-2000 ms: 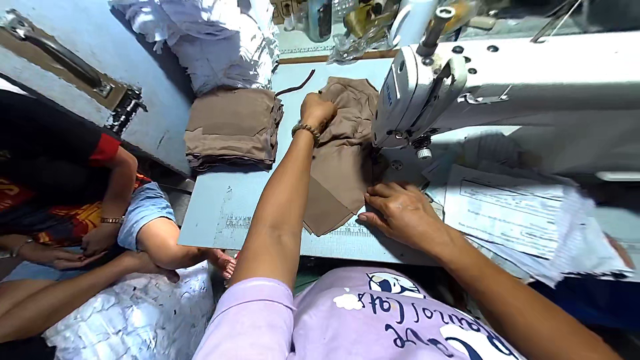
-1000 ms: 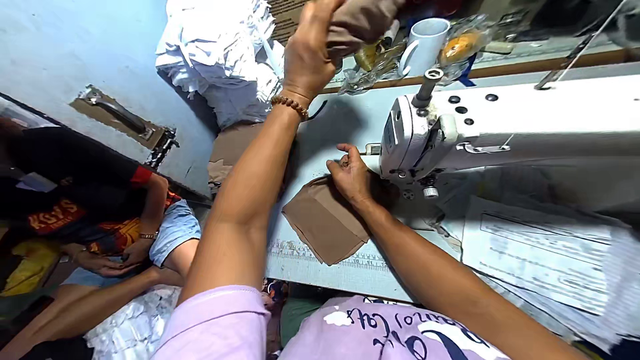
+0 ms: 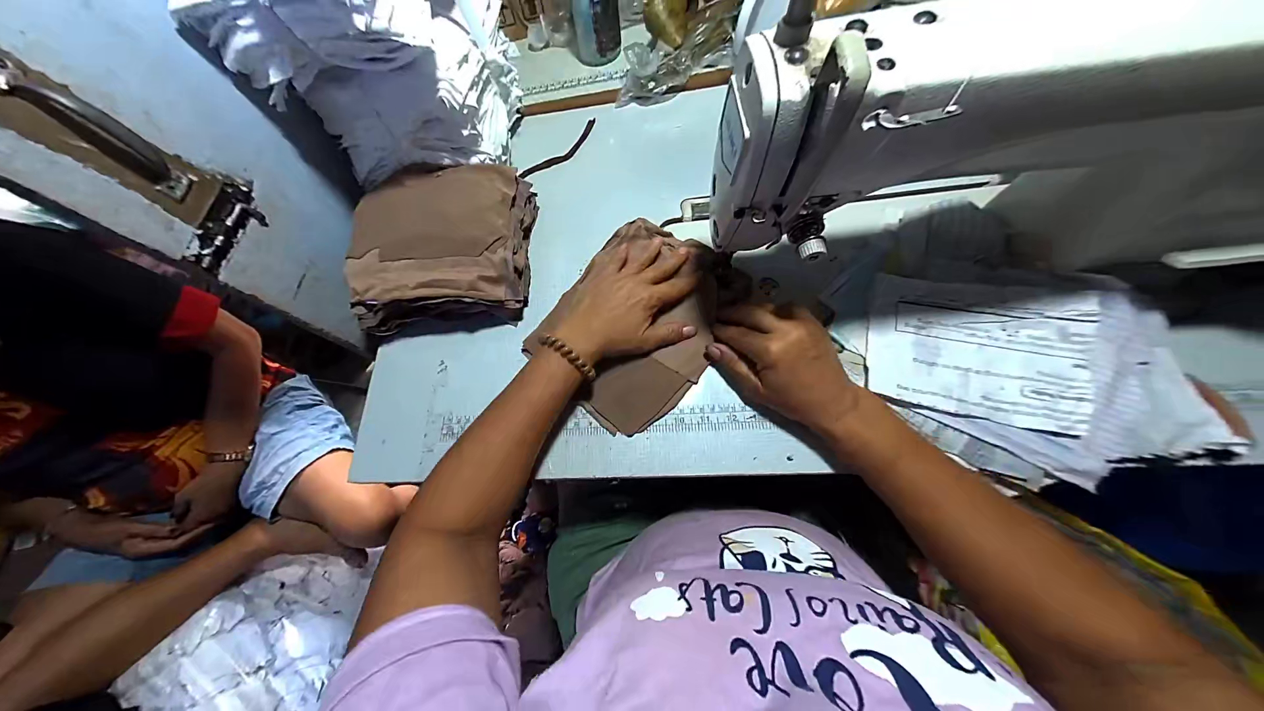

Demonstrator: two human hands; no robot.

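Brown fabric pieces lie on the sewing table under the head of a white sewing machine. My left hand, a beaded bracelet at its wrist, rests flat on top of the fabric with its fingers spread. Beside the presser foot area, my right hand has thumb and fingers at the fabric's right edge; whether it pinches the cloth cannot be made out. The needle area is hidden behind fabric and shadow. A stack of folded brown fabric sits to the left of my left hand.
White cloth is heaped behind the stack. Papers bearing writing lie right of my right hand. A ruler strip runs along the table's front edge. At the left, a person sits close to the table, near white scraps.
My left hand has come down from the upper part of the view, where it held bunched brown fabric, onto the fabric by the machine. My right hand has moved to the fabric's right edge.
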